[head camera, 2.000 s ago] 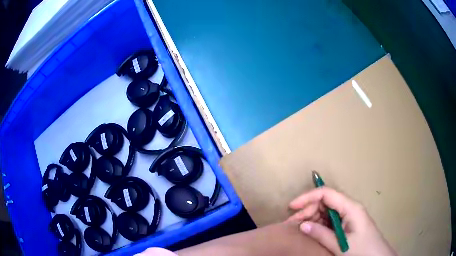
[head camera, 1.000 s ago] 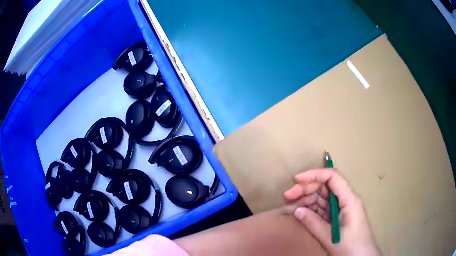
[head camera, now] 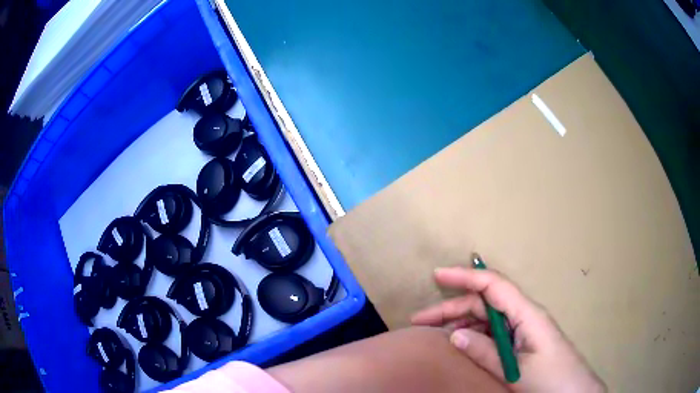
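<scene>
My right hand (head camera: 514,330) holds a slim green pen-like tool (head camera: 501,338) over the brown mat. Its pale tip points up and away, and the thumb and fingers point left. A bare forearm (head camera: 368,359) with a pink sleeve (head camera: 230,379) crosses the bottom from the left and meets the fingers of my right hand. It appears to be my left forearm; the hand at its end does not show. Several black headphones (head camera: 280,242) lie in the blue bin at left, many with a white sticker on one ear cup.
The blue bin (head camera: 349,303) has a white liner and stands against the green bench (head camera: 384,84). The brown mat (head camera: 614,207) covers the near right, with a white strip (head camera: 549,115) on it. A pile of white sheets (head camera: 65,54) stands at upper left.
The view shifted between the two earlier frames, and the bin and mat sit slightly differently. Since one second ago, the tool's tip has swung left and the fingers of my right hand reach further left.
</scene>
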